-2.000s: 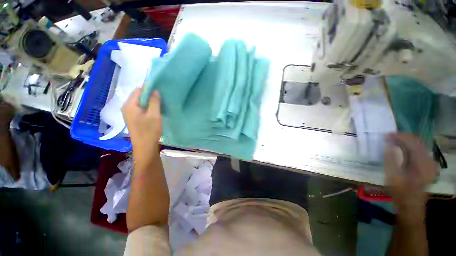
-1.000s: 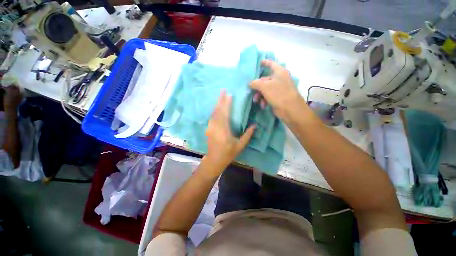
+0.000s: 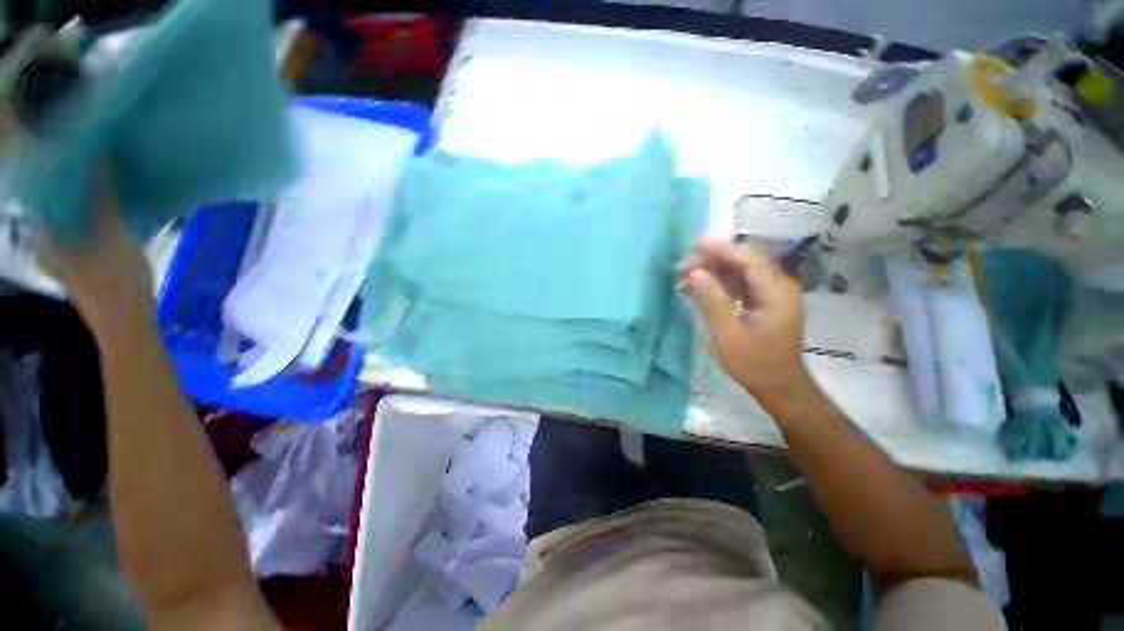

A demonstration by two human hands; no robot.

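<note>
My left hand is raised at the far left, blurred, and grips a green fabric piece that hangs over the left part of the blue basket. A stack of green cut panels lies flat on the table in front of me, its layers slightly offset at the lower edge. My right hand is just right of the stack, fingers partly bent, with nothing visible in it. White sheets lie in the blue basket, beside the stack.
The sewing machine head stands at the right. White folded pieces and a tied green bundle lie beside it. Below the table edge are a white bin with white pieces and a dark red crate with whitish material.
My left hand has moved from the stack to the far left, lifting a green piece. My right hand has come off the fabric to the right. The remaining green panels now lie flatter.
</note>
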